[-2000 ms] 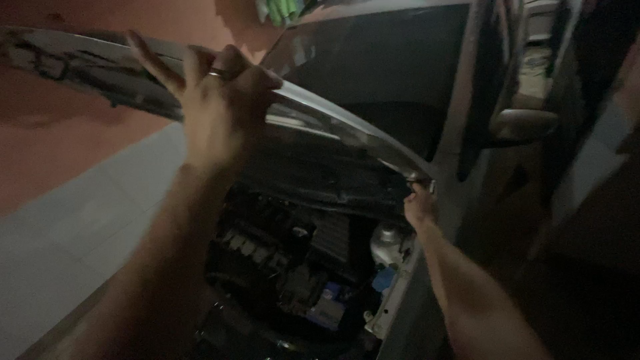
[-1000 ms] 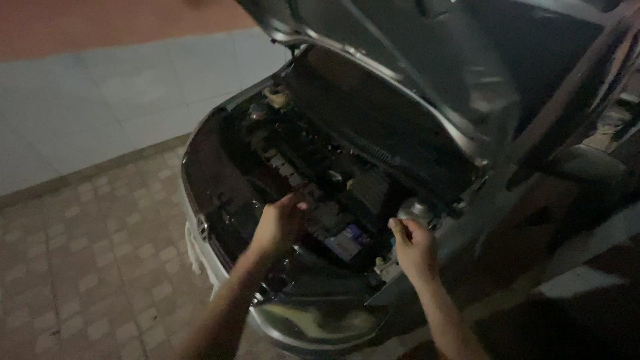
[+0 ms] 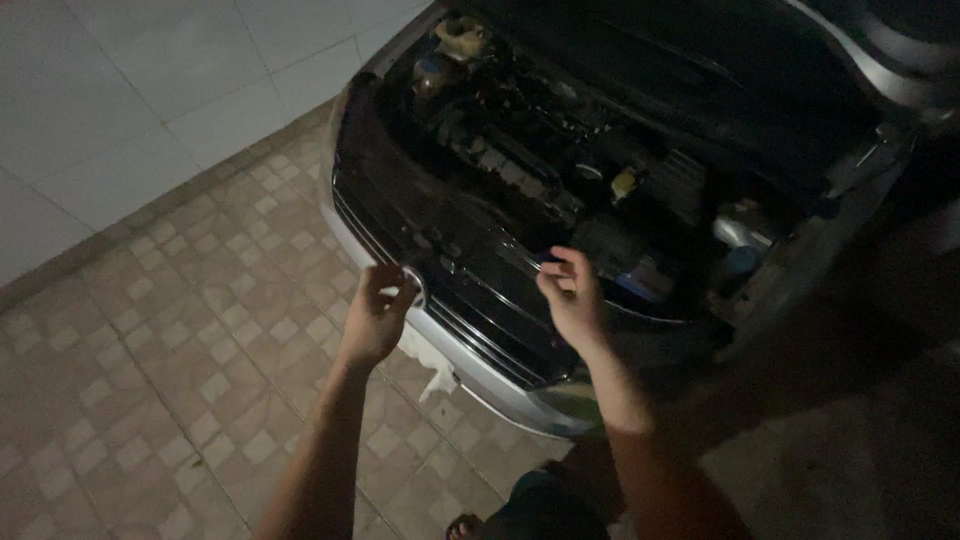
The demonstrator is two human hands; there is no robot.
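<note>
A silver car stands with its hood [image 3: 874, 52] raised over a dark engine bay [image 3: 510, 169]. My left hand [image 3: 381, 307] is in front of the round badge on the grille [image 3: 480, 315], fingers curled apart and holding nothing. Over the front edge of the engine bay is my right hand [image 3: 571, 296], empty, its fingers loosely bent. Whether either hand touches the car cannot be told. A yellow cap [image 3: 623, 182], a blue cap [image 3: 741, 259] and a blue-labelled battery [image 3: 643, 281] show among the engine parts. A whitish cloth [image 3: 429, 360] hangs at the front bumper [image 3: 487, 390].
A pale tiled wall [image 3: 187, 82] runs along the left, above a patterned tile floor [image 3: 187, 352]. My foot [image 3: 463, 525] shows at the bottom edge, close to the car's front corner. The right side is dark.
Two seconds ago both hands were up at the raised hood's edge; now they are lower, over the car's front. My left hand has moved from the engine bay to the grille. The view has shifted downward.
</note>
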